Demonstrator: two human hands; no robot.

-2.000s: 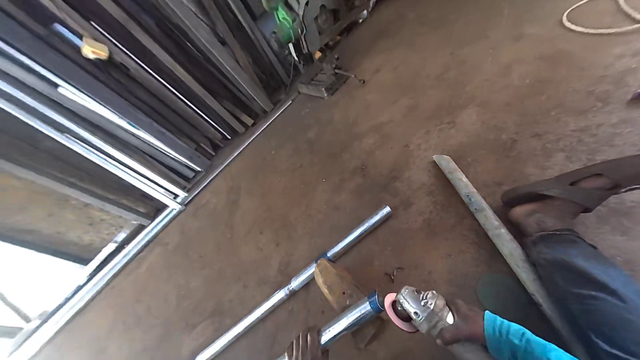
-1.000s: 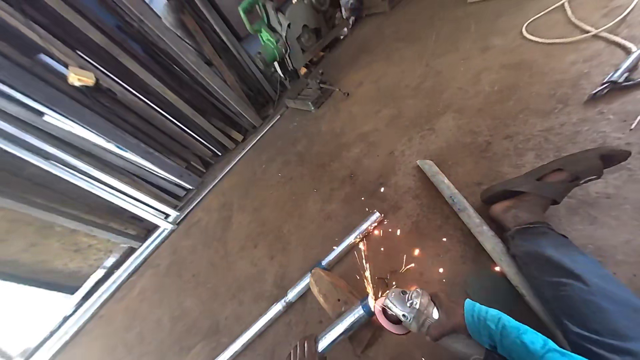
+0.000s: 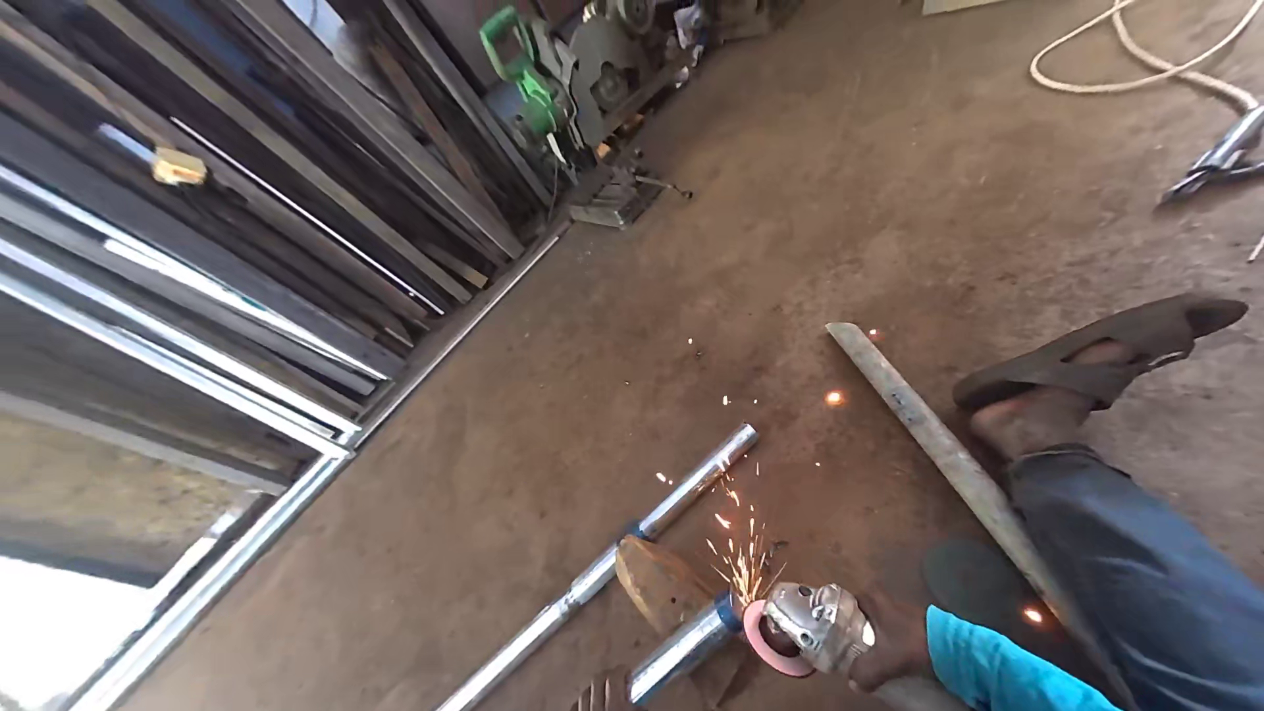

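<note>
An angle grinder (image 3: 820, 624) with a pink disc (image 3: 768, 647) is gripped by my right hand (image 3: 884, 637), below a turquoise sleeve. The disc meets the blue-banded end of a shiny metal pipe (image 3: 681, 654), and sparks fly up from there. At the bottom edge, the fingers of my left hand (image 3: 602, 694) lie against the lower end of this pipe; most of that hand is out of frame. A rusty brown block (image 3: 657, 583) sits between this pipe and a longer metal pipe (image 3: 592, 578) on the ground.
A flat metal bar (image 3: 918, 420) lies beside my sandalled foot (image 3: 1096, 365). Metal lengths (image 3: 296, 197) line the left side. A green-handled machine (image 3: 538, 94) and a vise (image 3: 614, 197) stand at the top. A pale cable (image 3: 1116, 87) and a metal clamp-like tool (image 3: 1220, 158) lie upper right.
Two seconds ago no sparks showed at the disc; they appear one second ago and now. My right hand holds the grinder at the pipe's end throughout. The view has shifted somewhat.
</note>
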